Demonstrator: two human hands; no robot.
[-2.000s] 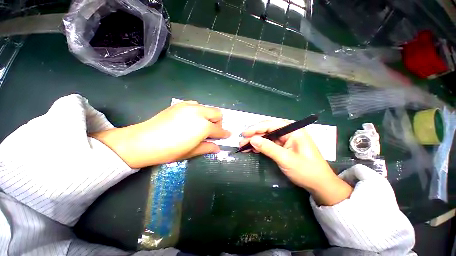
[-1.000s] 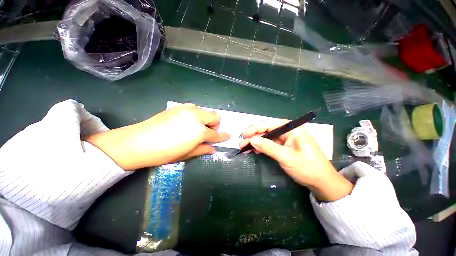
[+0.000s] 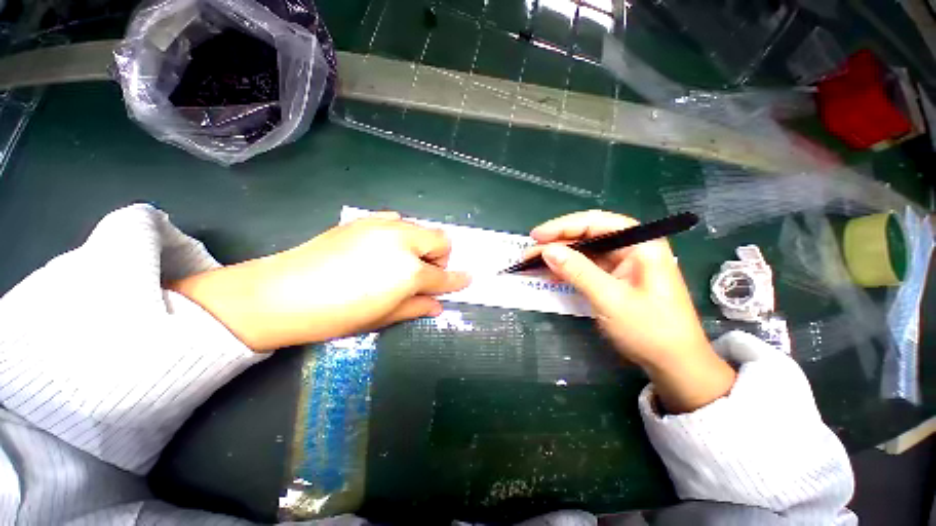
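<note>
A long white backing strip [image 3: 482, 247] lies on the dark-green bench, with rows of tiny dark-blue marks near my right hand. My left hand [image 3: 359, 272] rests flat over the strip's left part, fingertips on the paper, holding nothing that shows. My right hand [image 3: 626, 283] grips the black tweezers [image 3: 631, 236], their fine tip over the middle of the white strip. Whether a piece is in the tip is too small to tell. A shiny clear film [image 3: 482, 344] lies just below the strip. A blue-filled strip [image 3: 337, 421] lies below my left wrist.
A lined bag [image 3: 231, 82] stands upper left. Clear blister trays [image 3: 482, 103] lie at the back. A small clear tape roll [image 3: 741, 286], plastic film scraps [image 3: 734, 200], a wide yellow-green tape roll [image 3: 872, 250], a red container [image 3: 862, 101] and a pale-blue strip [image 3: 905, 318] are at right.
My right hand and the tweezers have moved up and right; the tip went from the strip's lower edge onto the strip, uncovering blue marks. My left hand has stayed in place on the strip.
</note>
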